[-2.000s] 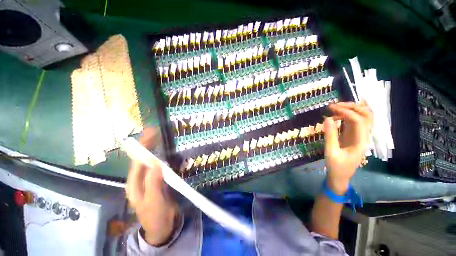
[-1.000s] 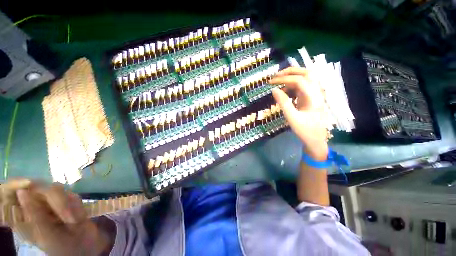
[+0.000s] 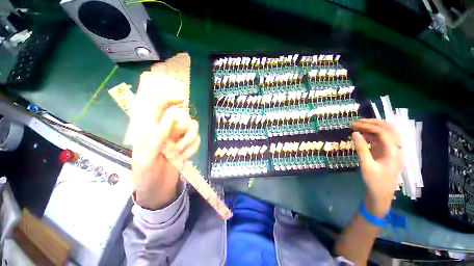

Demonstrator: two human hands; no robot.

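My left hand [image 3: 165, 148] is closed on a tan toothed strip [image 3: 205, 192]. The strip slants from upper left, through the hand, to the lower right. The hand covers the lower part of a fanned stack of similar strips [image 3: 176, 78]. My right hand [image 3: 382, 163] is at the right edge of a black tray [image 3: 312, 173], with thumb and index fingertips close together; whether they hold anything is unclear. The tray holds rows of green circuit boards [image 3: 241, 167] with upright leaded parts. Most tops are white; the nearest row has tan tops.
White strips [image 3: 413, 150] lie fanned right of the tray. A second tray of boards [image 3: 460, 176] is at the far right. A grey speaker-like box [image 3: 117, 28] stands upper left. A pale control panel [image 3: 88, 208] with a red knob is lower left. A blue band [image 3: 373, 218] circles my right wrist.
The white strip held in my left hand two seconds ago is gone from it. That hand dipped lower left and is now over the stack with a tan strip. The camera view has shifted.
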